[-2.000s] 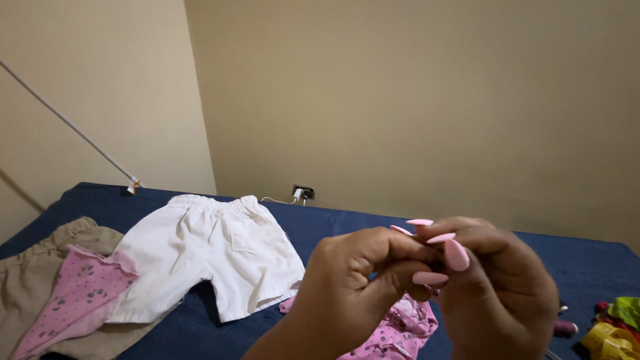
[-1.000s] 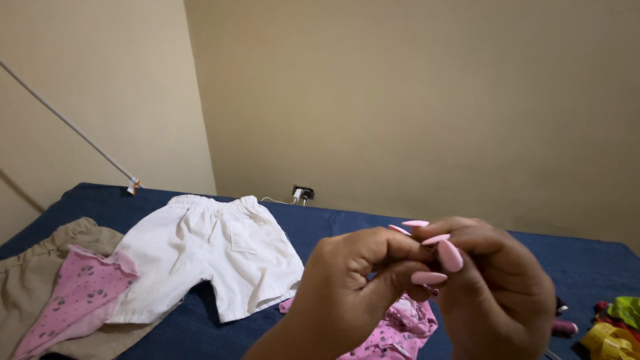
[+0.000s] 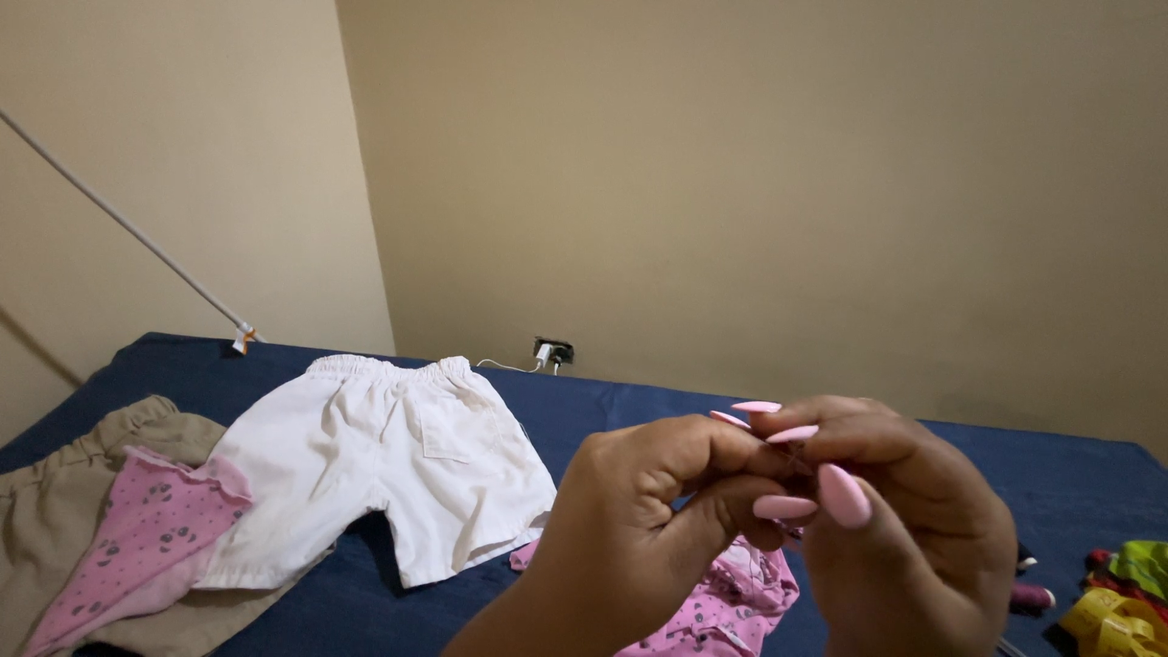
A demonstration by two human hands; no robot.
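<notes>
My left hand (image 3: 675, 511) and my right hand (image 3: 903, 511) meet at the fingertips, raised in front of the bed. Between them is a small pinch of thin thread (image 3: 796, 456), mostly hidden by the fingers; whether a needle is there cannot be told. Below and behind the hands lies a pink printed cloth (image 3: 730, 602), partly covered by them. White shorts (image 3: 356, 465) with an elastic waist are spread out to the left. Beside them, a pink printed piece of cloth (image 3: 137, 538) lies over khaki shorts (image 3: 46, 520).
A dark blue sheet (image 3: 602, 411) covers the bed. At the right are a purple thread spool (image 3: 1031, 599), a yellow tape measure (image 3: 1113, 625) and bright green cloth (image 3: 1141, 566). A wall socket (image 3: 554, 350) holds plugs with a white cable. A thin pole (image 3: 128, 224) slants at the left.
The fingers of my right hand have shifted slightly, with the thumb now a little lower and apart from the index fingertip. My left hand looks much the same.
</notes>
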